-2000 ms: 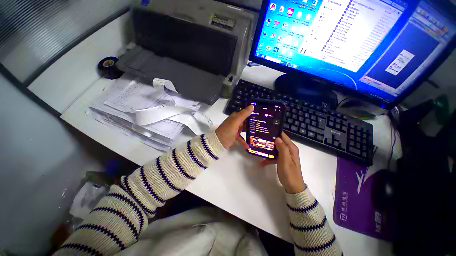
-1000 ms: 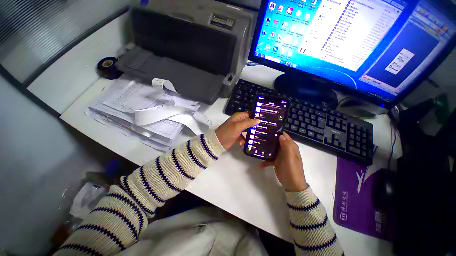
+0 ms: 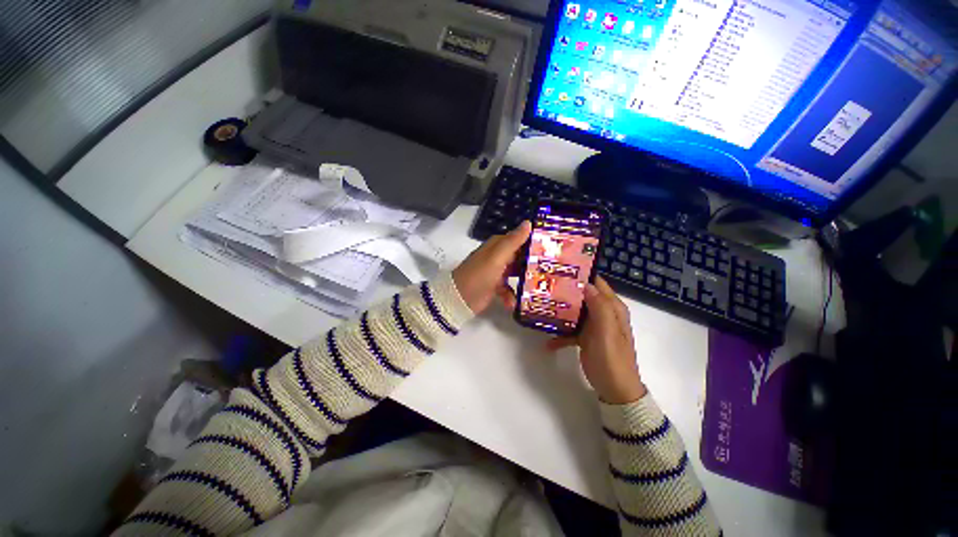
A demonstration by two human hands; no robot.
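A smartphone [image 3: 559, 271] with a lit, pinkish-orange screen is held upright in both hands, above the desk and in front of the keyboard [image 3: 672, 257]. My left hand [image 3: 492, 271] grips its left edge, with the thumb at the upper left side. My right hand [image 3: 607, 338] grips its lower right edge, with the thumb along that side. The fingers behind the phone are mostly hidden.
A paper stack [image 3: 284, 226] with curled white strips [image 3: 362, 239] lies left of the keyboard. Behind it are a grey printer [image 3: 404, 94] and a black roll [image 3: 228, 141]. A monitor [image 3: 714, 84] stands behind the keyboard. A purple mouse pad [image 3: 748, 414] with a dark mouse [image 3: 811, 386] lies right.
The phone screen has changed from a dark list to a pinkish-orange picture page. My left thumb has moved off the screen back to the phone's left edge. Both hands keep their hold.
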